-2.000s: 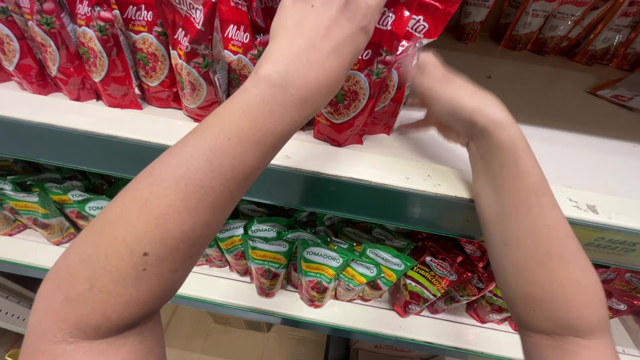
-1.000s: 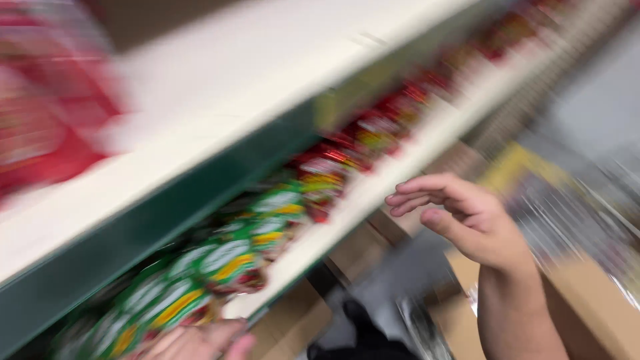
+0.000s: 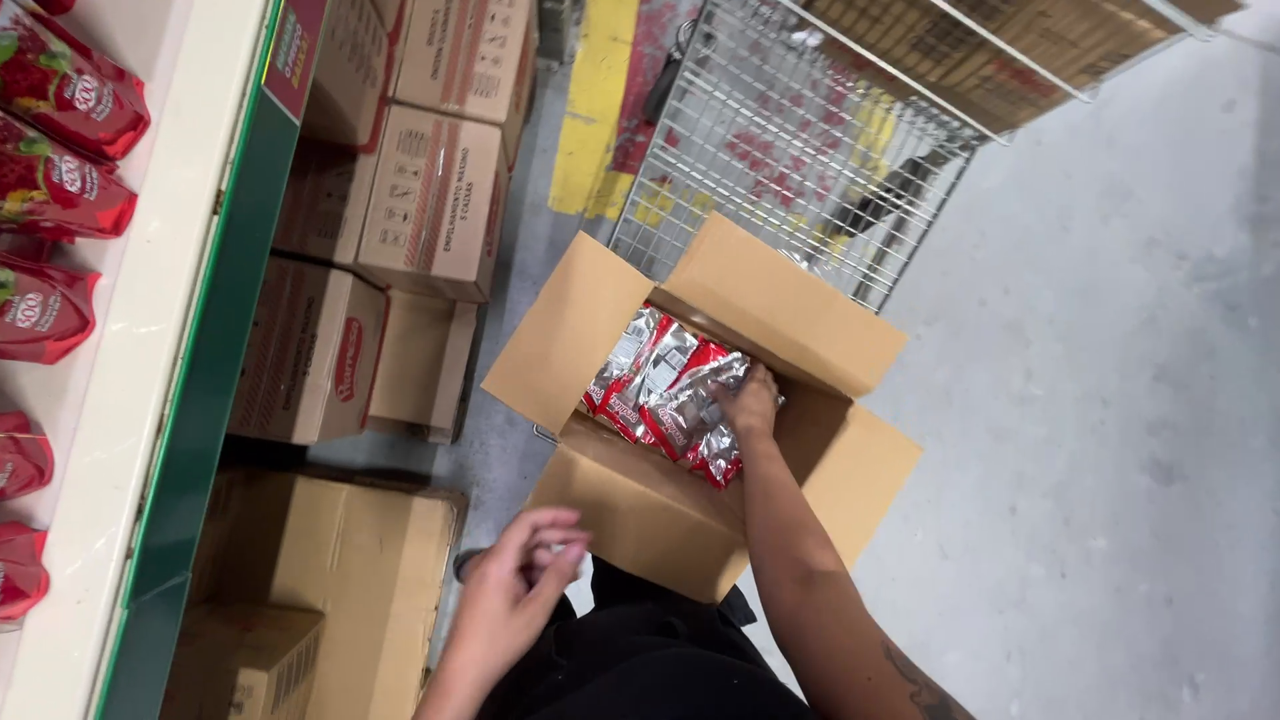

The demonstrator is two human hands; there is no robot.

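An open cardboard box (image 3: 840,490) sits below me with its flaps spread, on one end of a wire cart. Inside lie several red and silver sauce pouches (image 3: 665,375). My right hand (image 3: 752,402) reaches into the box and touches the pouch at the right end of the row; its fingertips are partly hidden, so a firm grip cannot be told. My left hand (image 3: 525,570) hovers beside the near left flap, fingers loosely curled and apart, with nothing in it.
At the left runs a white shelf (image 3: 130,330) with a green edge, bearing red pouches (image 3: 65,185). Stacked cartons (image 3: 430,200) stand below it, with a larger open carton (image 3: 380,540) nearer me. The wire cart (image 3: 790,150) carries more cartons (image 3: 940,60) at its far end.
Both hands were up at the red pouches on the shelf two seconds ago. My right hand is now inside the box and my left near its flap. The view has swung to the floor and cart.
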